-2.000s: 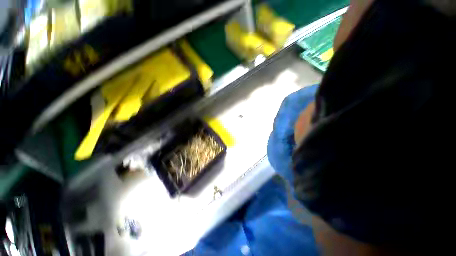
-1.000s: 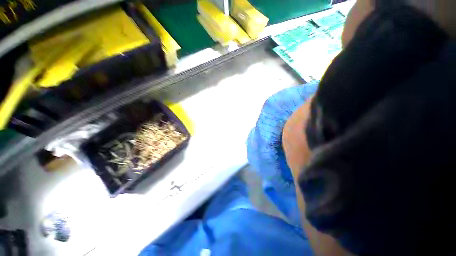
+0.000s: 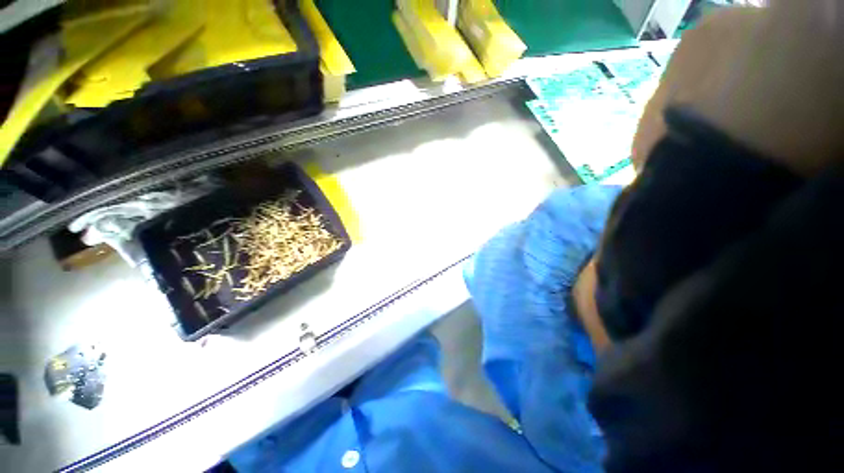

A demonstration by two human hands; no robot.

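A hand [image 3: 713, 231], by its side my right hand, fills the right part of the view, very close to the camera. Bare skin and black coverings show on it, with a blue gathered cuff beside it. Its fingertips are cut off or blurred, and I cannot tell whether it holds anything. My left hand is not in view. A small black parts bin [image 3: 190, 323] stands on the pale work surface [image 3: 426, 199], tilted in the view. Thin brass-coloured pins [image 3: 282, 245] are heaped in it, with scattered ones at its left side.
A large black bin [image 3: 231, 97] holds yellow sheets [image 3: 227, 32]. More yellow pieces [image 3: 440, 42] stand on the green shelf [image 3: 564, 23]. Green circuit boards [image 3: 588, 102] lie at upper right. A grey cluster [image 3: 79, 374] lies at lower left. A rail [image 3: 370, 309] runs along the near edge.
The view has turned and shifted, so the bin and pins have come into sharper focus. The dark covered hand stays close on the right, slightly lower and further right, with more bare skin showing.
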